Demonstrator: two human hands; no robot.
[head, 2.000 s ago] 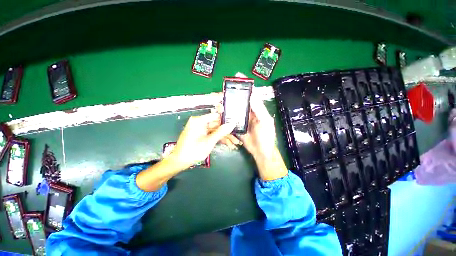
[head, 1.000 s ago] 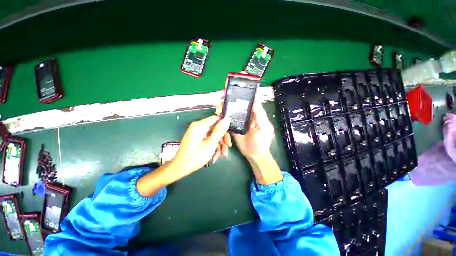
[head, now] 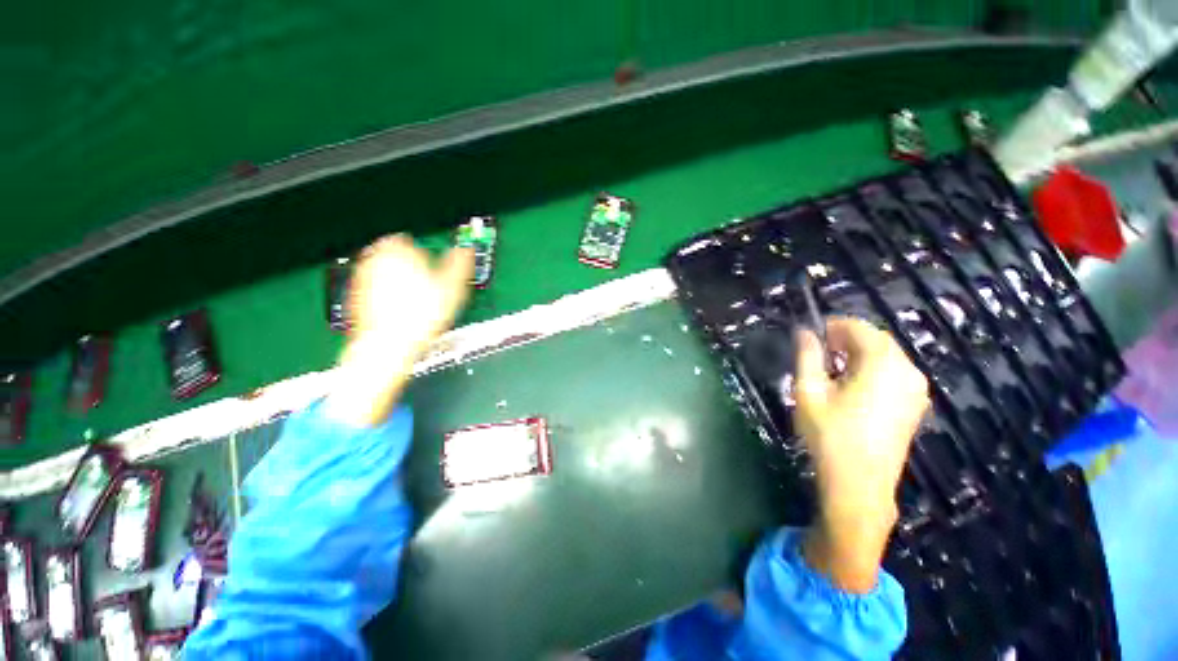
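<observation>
My left hand [head: 403, 300], blurred, is over the belt between a dark-faced phone [head: 340, 294] and an open phone body with a green board [head: 478, 249]. Its fingertips are unclear, so I cannot tell whether it touches either. My right hand [head: 859, 407] is over the glossy black blister tray [head: 762, 265], with a thin dark cover piece [head: 814, 310] pinched between thumb and fingers, seen nearly edge-on. A red-rimmed phone body [head: 496, 452] with a pale face lies on the bench mat.
The belt also carries another open phone body [head: 606, 231] and a covered phone [head: 190, 354]. Several phone bodies [head: 133, 519] and a pile of dark bits [head: 204, 510] lie at lower left. A red object [head: 1080, 213] is beyond the tray. A worn white edge strip [head: 568, 307] borders the belt.
My hands have parted: left moved to the belt, right to the tray. The phone they held together is no longer between them. The right now pinches a thin dark piece. The view has turned.
</observation>
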